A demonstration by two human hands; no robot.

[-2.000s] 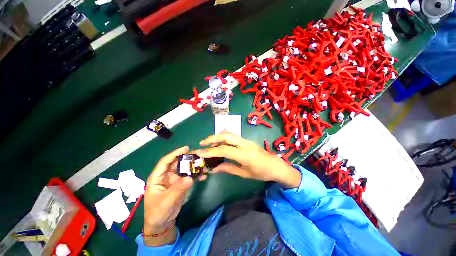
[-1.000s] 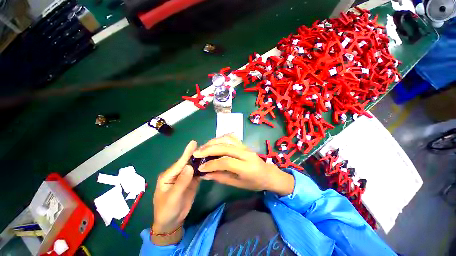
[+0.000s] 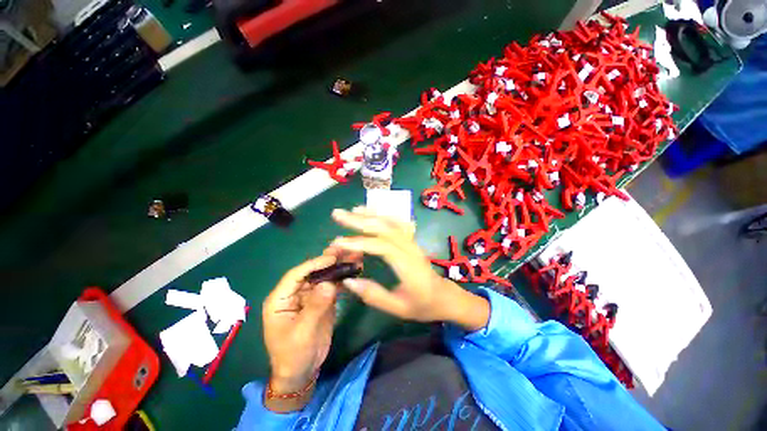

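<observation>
A small black electronic module (image 3: 334,273) is in my left hand (image 3: 298,324), held between thumb and fingers in front of my chest. Its dark side faces up and no gold shows. My right hand (image 3: 404,265) is beside it, its fingers spread apart and its thumb close to the module's right end; whether it touches cannot be told. A labelled bottle (image 3: 377,158) stands just beyond my right hand, with a white square of paper (image 3: 391,204) in front of it.
A large heap of red spring clamps (image 3: 547,118) lies at right. Clamped units (image 3: 580,303) line the white holding tray (image 3: 631,278). Loose modules (image 3: 267,206) lie on the green bench and its white strip. White papers (image 3: 192,338) and a red-rimmed parts box (image 3: 126,370) are at left.
The module has turned from its gold and white face to its dark side. My right fingers have opened away from it. The loose modules on the far belt have shifted left.
</observation>
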